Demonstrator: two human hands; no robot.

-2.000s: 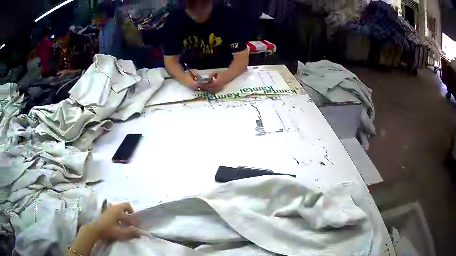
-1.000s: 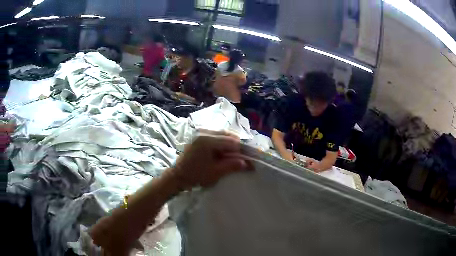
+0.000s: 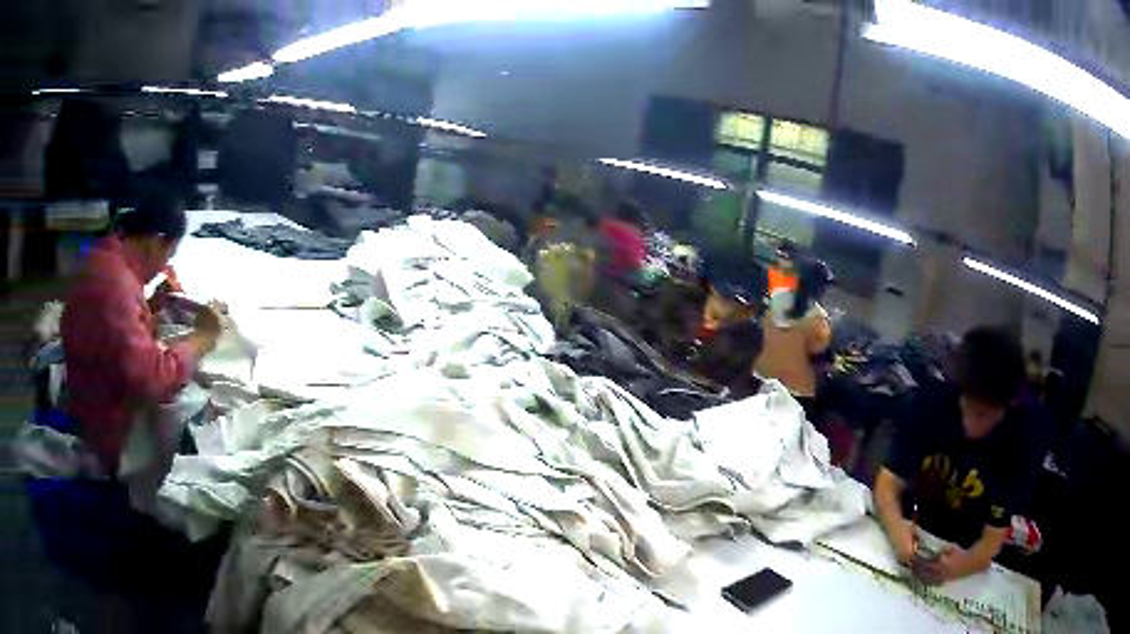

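Observation:
A large crumpled heap of pale grey-white garments (image 3: 496, 421) lies in front of me and fills the middle of the view. Its near part hangs at the bottom edge, with a browner-grey piece (image 3: 328, 508) among the folds. Neither of my hands is in the picture. A black smartphone (image 3: 756, 590) lies flat on the white table (image 3: 713, 564), to the right of the heap.
A coworker in a black printed T-shirt (image 3: 960, 471) leans over the table at the right, hands together. A person in a red top (image 3: 118, 341) handles pale cloth at the left. Dark garments (image 3: 644, 372) lie behind the heap. More people are farther back.
The view has swung left and up. My left hand and the pale garment it held up have gone out of view. The person in red at the left now shows.

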